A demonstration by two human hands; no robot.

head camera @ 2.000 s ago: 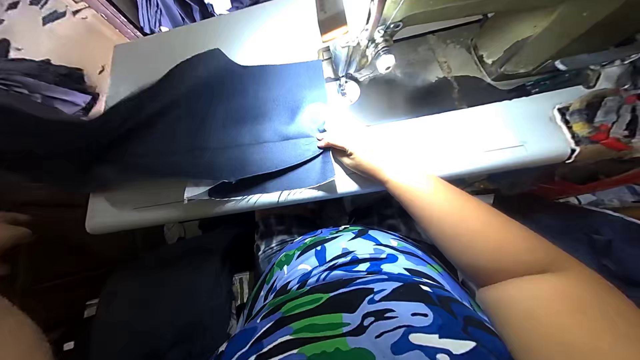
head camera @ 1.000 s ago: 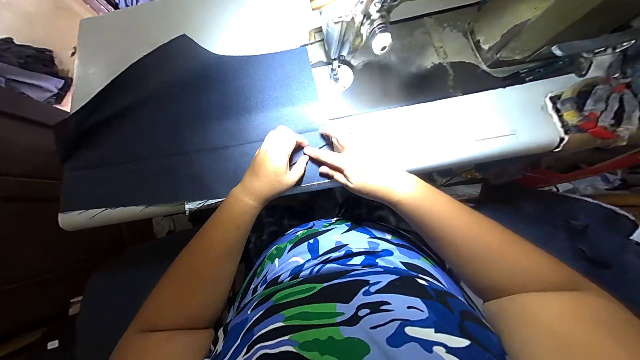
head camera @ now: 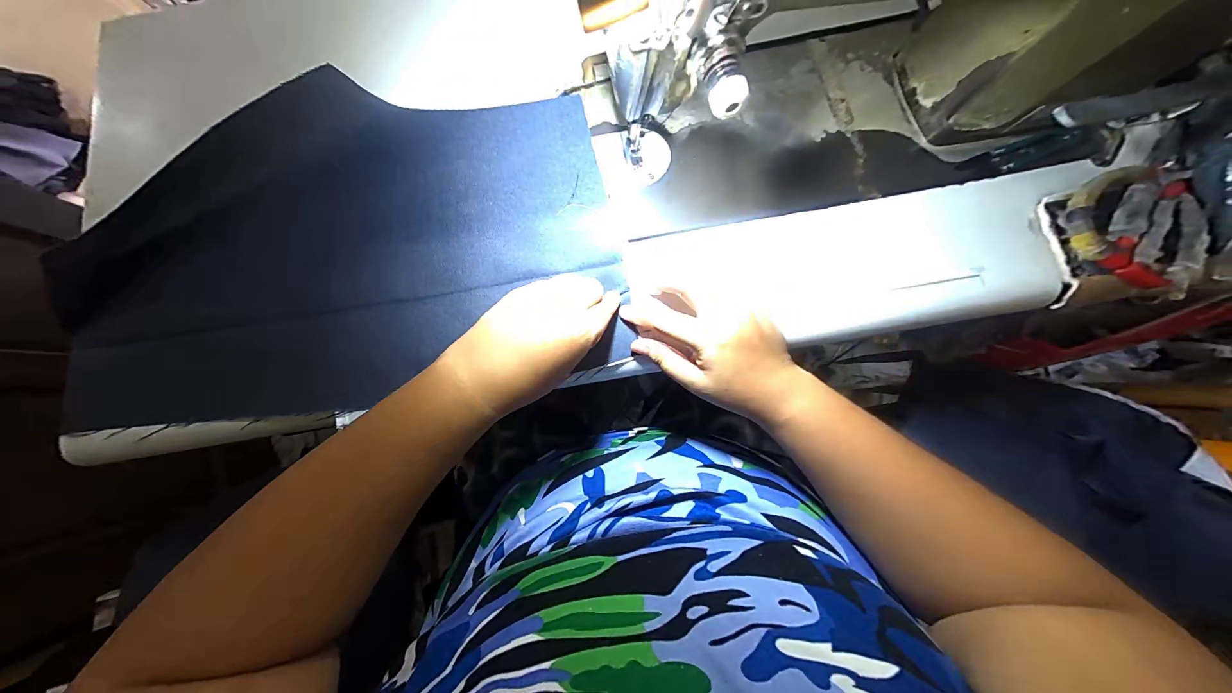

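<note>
A dark navy fabric piece (head camera: 385,212) lies flat over the left part of the white sewing table, with a crease running across its lower part. At its right edge, near the table's front, my left hand (head camera: 539,332) rests on the cloth with thumb and fingertips pinching the edge. My right hand (head camera: 717,342) meets it from the right, its fingertips on the same edge; glare washes out some detail there. Just above both hands stands the sewing machine's needle and presser foot (head camera: 635,144), beside the fabric's right edge and apart from my fingers.
The machine's worn green body (head camera: 1020,67) fills the upper right. A cutout in the table at right holds coiled cloth strips (head camera: 1136,231). More navy fabric (head camera: 1059,472) hangs below it on the right. Folded dark cloths (head camera: 38,135) are piled at the far left.
My left hand, off the cloth at the far left two seconds ago, has come to the fabric's right edge beside my right hand. The fabric's folded-up lower edge now lies flat.
</note>
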